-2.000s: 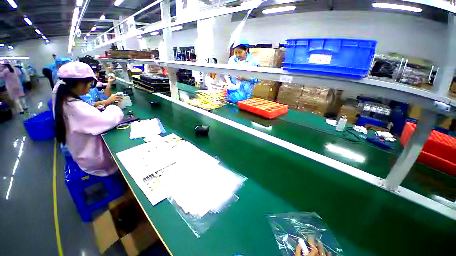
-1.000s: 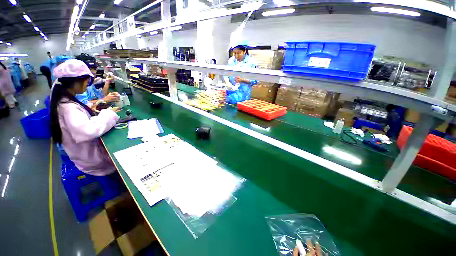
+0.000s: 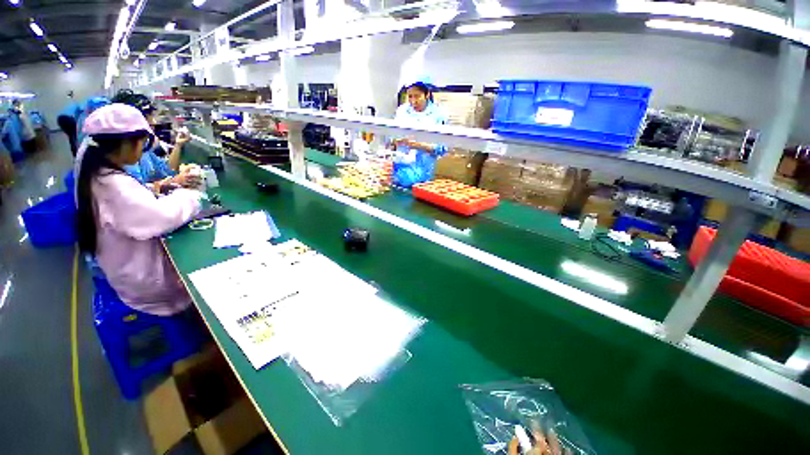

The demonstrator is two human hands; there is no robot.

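Observation:
A clear plastic bag (image 3: 511, 404) lies on the green bench, cut off by the bottom edge right of centre. My right hand (image 3: 540, 442) is at the bag's lower part. Only its fingertips show, small and blurred, around a small white piece (image 3: 523, 437). Whether the fingers are inside the bag or over it, I cannot tell. My left hand is out of the picture. A small black unit (image 3: 356, 238) sits farther up the bench.
Printed sheets (image 3: 306, 311) lie over clear bags (image 3: 333, 404) at the left. A person in pink (image 3: 133, 213) sits at the bench's left side. A rail (image 3: 497, 259) runs behind, with a red divided tray (image 3: 455, 196) beyond and a blue bin (image 3: 568, 114) on the shelf.
The view has shifted slightly, so the bench items appear a little farther left. The fingers stay at the bag with the white piece. A bit of blue at the bottom edge is gone.

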